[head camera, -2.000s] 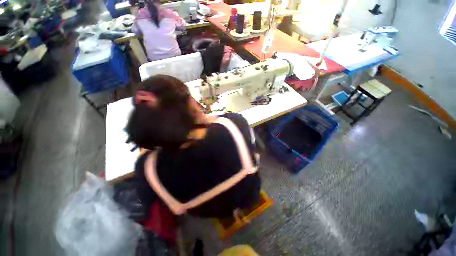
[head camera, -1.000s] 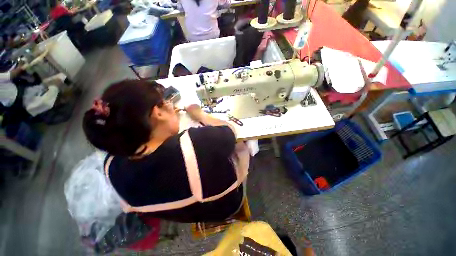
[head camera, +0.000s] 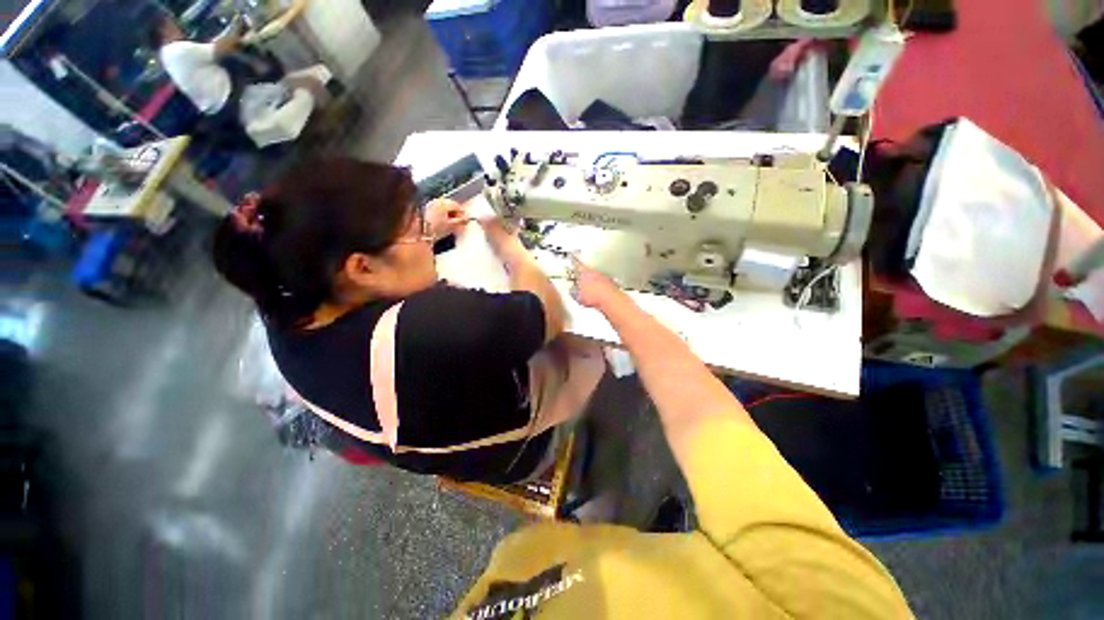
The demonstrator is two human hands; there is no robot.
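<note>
My right hand [head camera: 590,286] reaches from the lower right onto the white table [head camera: 775,343], just in front of the cream sewing machine [head camera: 648,218]. Its fingers are at a small thin dark item on the table; the hand is small and blurred, so I cannot tell whether it holds it. My left hand is not in view. The seated operator's hands [head camera: 450,220] are together left of the machine's needle end, beside a grey tray [head camera: 448,176]. Small dark tools [head camera: 693,291] lie under the machine arm.
A seated person in black [head camera: 466,357] is close on the left. A blue crate [head camera: 969,454] stands on the floor at right. A white bin [head camera: 605,67] with dark pieces is behind the table. A red table [head camera: 956,61] with white fabric [head camera: 987,224] is at right.
My right arm has come into view and reached to the table, where snips lay earlier. The view has moved closer to the machine. The operator's head has lifted slightly and turned towards the machine.
</note>
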